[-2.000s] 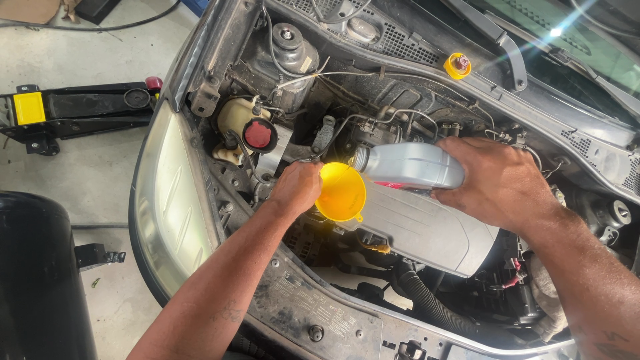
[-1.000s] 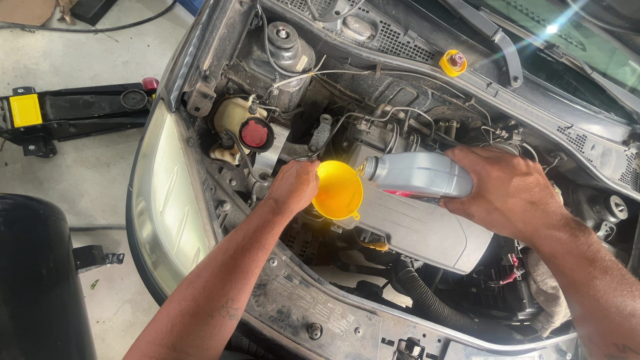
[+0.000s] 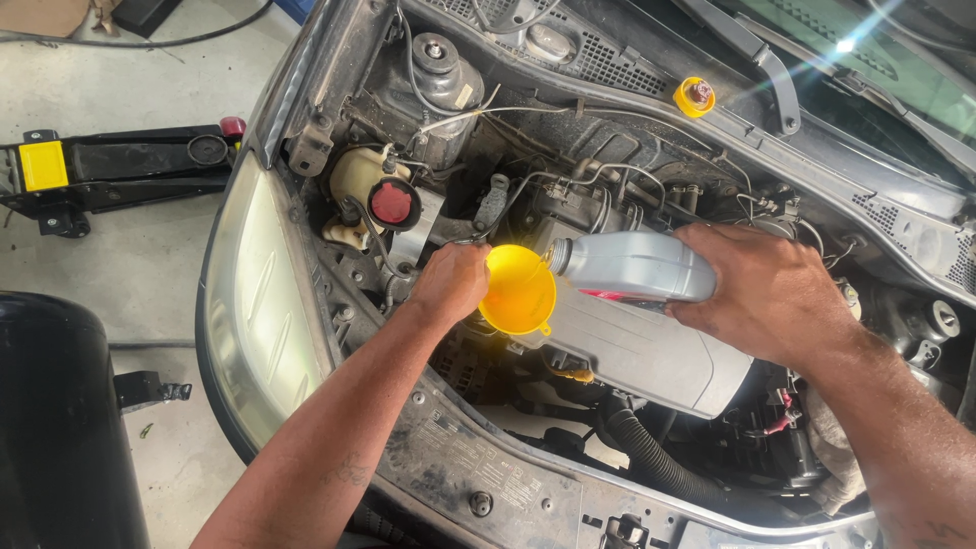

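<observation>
My left hand point(image 3: 451, 284) grips a yellow plastic funnel point(image 3: 520, 293) at its left edge, above the left end of the grey engine cover point(image 3: 648, 343). The funnel's spout is hidden. My right hand point(image 3: 762, 293) holds a grey plastic oil bottle point(image 3: 637, 263) lying nearly level, with its open neck at the funnel's right rim. A thin stream of amber liquid runs from the neck into the funnel. Below the funnel shows the yellow loop handle of a dipstick point(image 3: 576, 374). A yellow oil filler cap point(image 3: 694, 97) rests on the cowl below the windscreen.
The red-topped cap of a reservoir point(image 3: 394, 203) sits left of my left hand. A corrugated black hose point(image 3: 656, 454) runs along the front of the bay. Beyond the headlight point(image 3: 267, 320), a black floor jack point(image 3: 130, 164) and a black cylindrical tank point(image 3: 61, 427) stand on the floor.
Both hands keep their hold on the funnel and the bottle, close together as before. A thin stream at the bottle's neck is visible now.
</observation>
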